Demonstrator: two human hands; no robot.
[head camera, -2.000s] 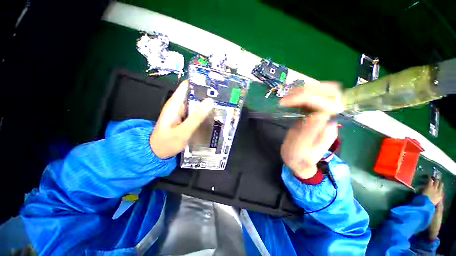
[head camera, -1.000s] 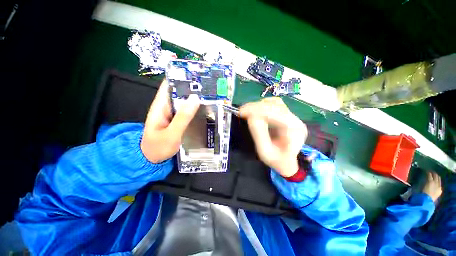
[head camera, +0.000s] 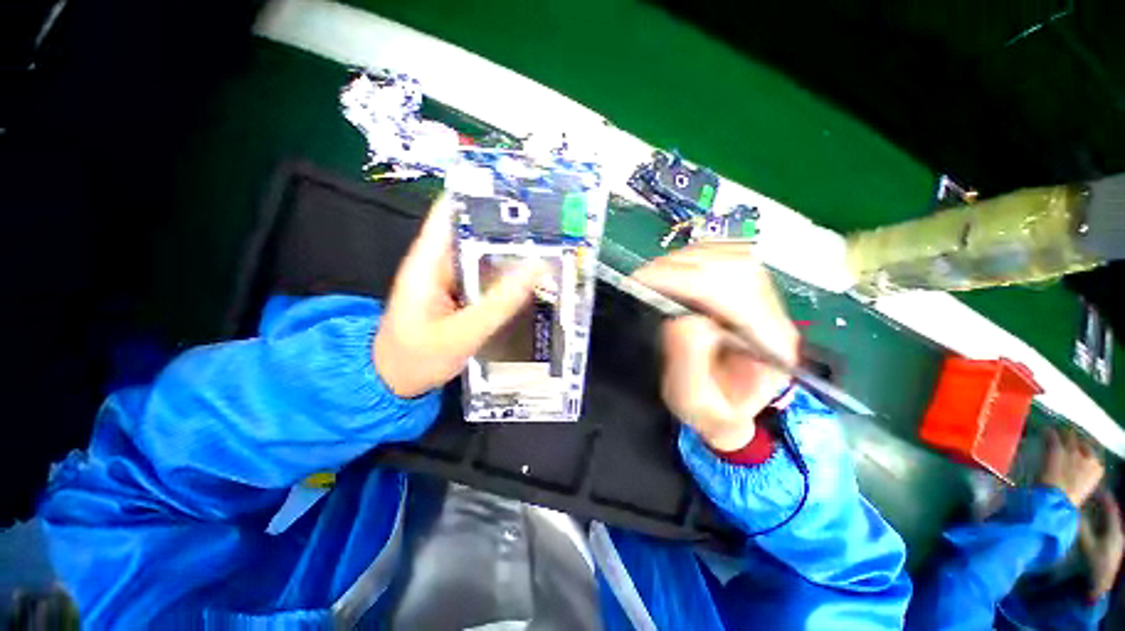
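My left hand (head camera: 434, 314) holds a silvery-white phone mid-frame (head camera: 527, 401) by its left side, thumb over the frame's opening. A dark blue main board (head camera: 508, 212) with a green patch lies across the frame's far end. A narrow black flex cable (head camera: 543, 332) shows inside the opening. My right hand (head camera: 725, 345), slightly blurred, holds thin metal tweezers (head camera: 642, 293) to the right of the frame. The tips point toward the frame's right edge; whether they touch it cannot be told. The phone is above the black tray (head camera: 333, 234).
Board piles (head camera: 397, 123) and more boards (head camera: 676, 183) lie along the white strip (head camera: 370, 47). A slanting post wrapped in yellowish tape (head camera: 975, 237) stands at right. A red open bin (head camera: 978, 411) is at right, near another person's hands (head camera: 1071, 468).
My right hand first came in to the frame's right edge with the tweezers, then drew back a little to the right. My left hand still holds the phone frame, which has shifted only slightly.
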